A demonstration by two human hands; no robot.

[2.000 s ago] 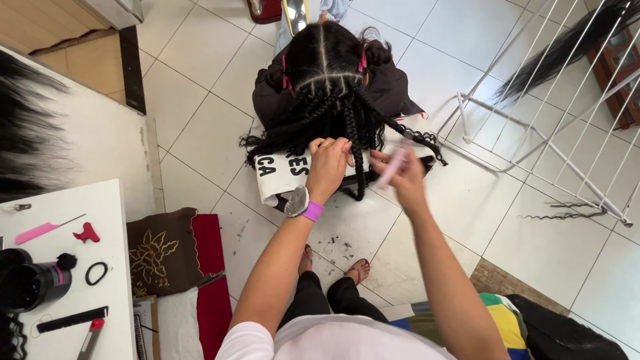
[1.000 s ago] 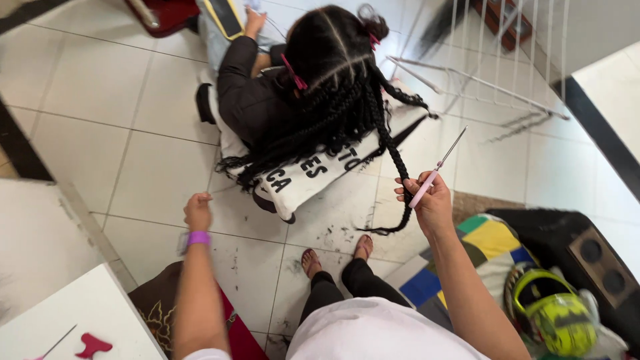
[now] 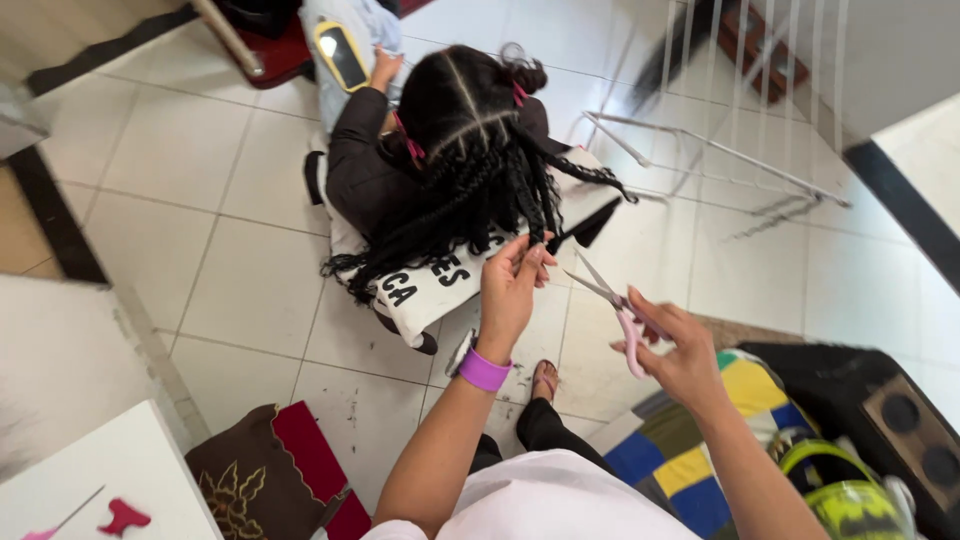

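Observation:
Black braided hair [image 3: 480, 187] hangs down the back of a seated person, parted on top and held at the sides by pink clips. My left hand [image 3: 517, 277], with a purple band on its wrist, pinches a braid near its lower part. In my right hand [image 3: 671, 345] are scissors with pink handles [image 3: 634, 337], their blades apart and pointing toward the left fingers, a short way from the braid. A white cloth with black lettering [image 3: 442, 285] lies behind the person's back, under the braids.
A white wire drying rack [image 3: 720, 150] stands at the upper right. At lower left, a white table [image 3: 97, 465] holds a red hair clip [image 3: 124, 517] and a pink rat-tail comb [image 3: 41, 534]. A patchwork cloth [image 3: 682, 457], a speaker [image 3: 900, 412] and a green helmet [image 3: 847, 487] are at lower right.
My left hand has come up from the lower left and taken hold of a braid. The right hand no longer holds the braid, and the scissors, shut one second ago, have opened. The view has shifted.

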